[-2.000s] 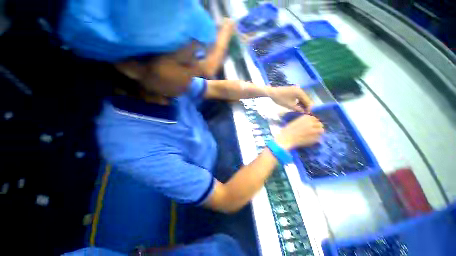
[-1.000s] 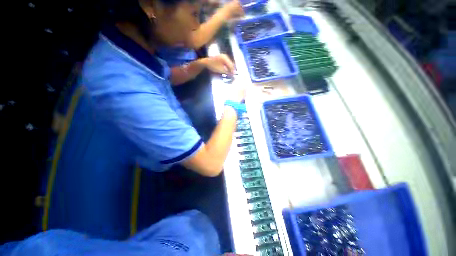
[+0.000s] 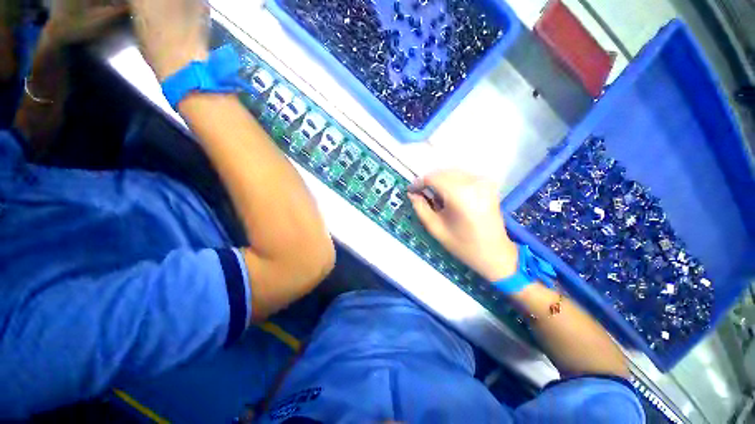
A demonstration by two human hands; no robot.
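My right hand (image 3: 465,217), with a bright blue wrist strap, is over the green circuit board strip (image 3: 331,155). Its thumb and fingers are pinched around a small dark, shiny component (image 3: 431,197), with the fingertips at the strip's edge. Silvery and white parts stand on the boards up and left of my hand. The large blue bin (image 3: 691,124) lies right of my hand, with a heap of small silvery and dark components (image 3: 617,240) in it. My left hand is not in view.
A neighbouring person's strapped hand (image 3: 178,41) is over the strip at upper left, blurred; their bent elbow is beside the pale rail (image 3: 364,248). A smaller blue bin (image 3: 418,137) of dark parts and a red box (image 3: 575,50) lie beyond.
The view has swung down and toward my right, bringing the boards and large bin closer. My right hand and forearm have come into view over the strip.
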